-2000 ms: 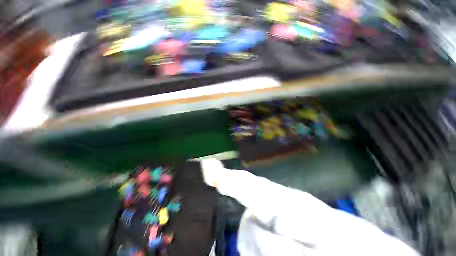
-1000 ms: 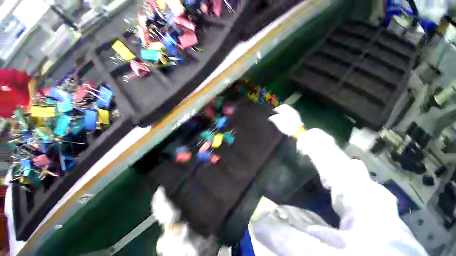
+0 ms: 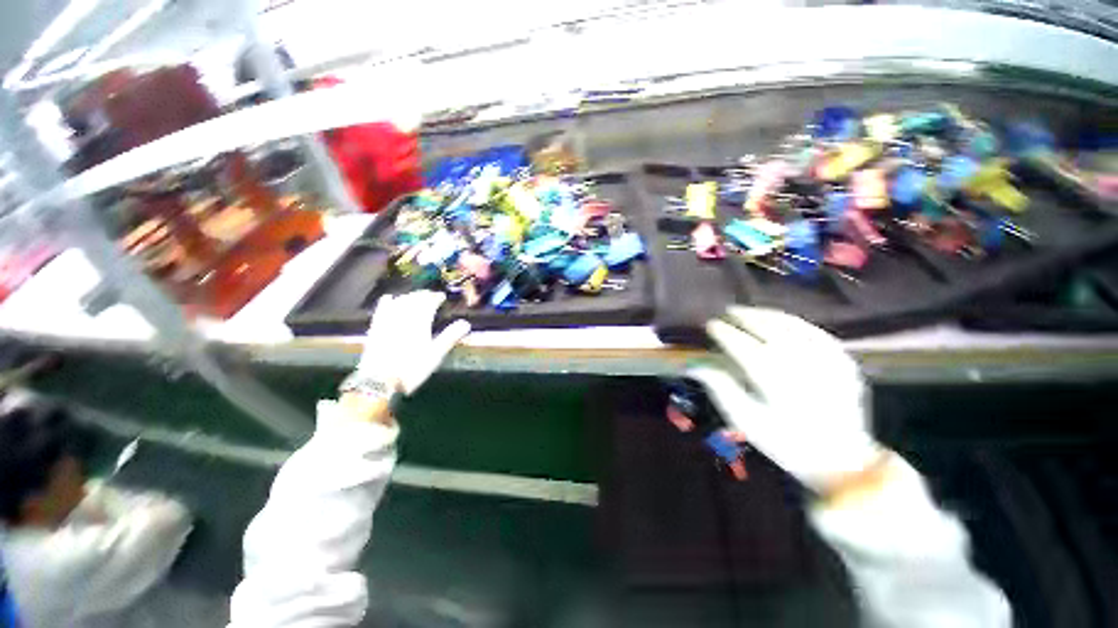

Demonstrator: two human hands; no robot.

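Note:
Coloured binder clips (image 3: pixel 527 233) lie heaped in the left black tray (image 3: pixel 337 288) on the raised white shelf. More clips (image 3: pixel 858 184) lie in the right shelf tray (image 3: pixel 693 294). My left hand (image 3: pixel 408 344), in a white glove, is at the front edge of the left tray, fingers apart. My right hand (image 3: pixel 797 390), also gloved, is at the front edge of the right tray with fingers spread; its fingertips are blurred, and no clip shows in it. Below the shelf a black tray (image 3: pixel 674 515) holds a few clips, partly hidden by my right hand.
A white shelf edge (image 3: pixel 552 344) runs across the view. A slanting metal post (image 3: pixel 159 282) stands at left. Another person (image 3: pixel 86 515) is at the lower left. A red object (image 3: pixel 374 166) and orange-brown items (image 3: pixel 258 264) are behind the shelf. The green belt has a pale line (image 3: pixel 503 485).
The view has turned and levelled towards the shelf. Both hands have moved up from the lower tray to the front edges of the shelf trays.

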